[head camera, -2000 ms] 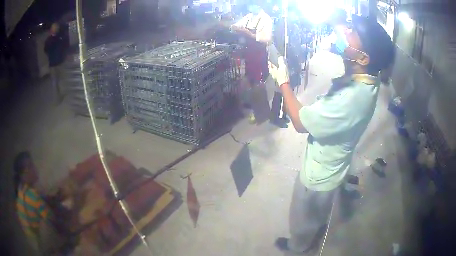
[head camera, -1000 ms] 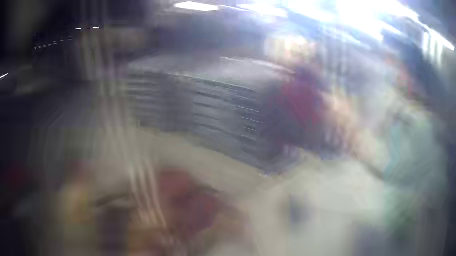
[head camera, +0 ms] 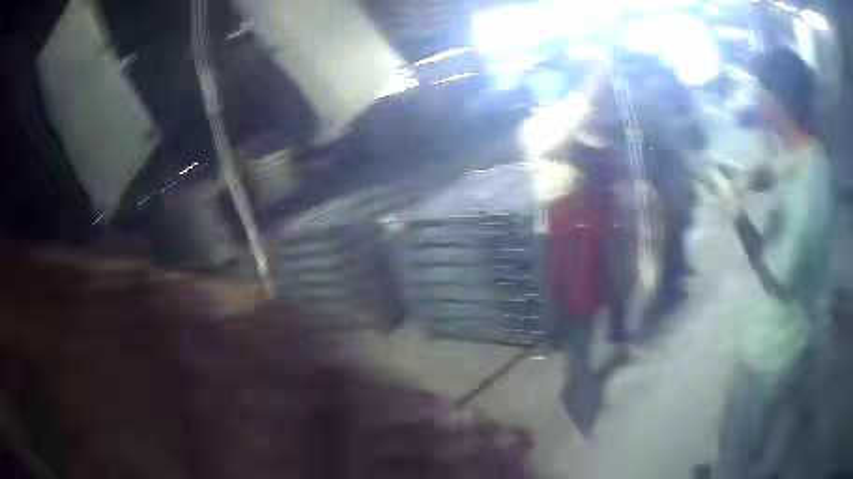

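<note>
Two pale flat panels hang tilted at the upper left, one at the far left (head camera: pixel 98 112) and a larger one (head camera: pixel 327 61) beyond a thin pale hanger rod (head camera: pixel 229 164). A large dark reddish-brown mass (head camera: pixel 234 384) fills the lower left, close to the camera. It is too blurred to tell what it is. Neither of my hands can be made out.
Stacked wire-mesh crates (head camera: pixel 449 271) stand in the middle. A person in a red top (head camera: pixel 575 253) stands beside them. A person in a pale green shirt (head camera: pixel 795 243) is at the right. Another pale rod (head camera: pixel 638 168) hangs between them. A small dark plate (head camera: pixel 585 402) shows low down.
The view has shifted. The pale panels now show at the upper left and the reddish-brown mass covers the lower left. The crates and both people sit further right than two seconds ago.
</note>
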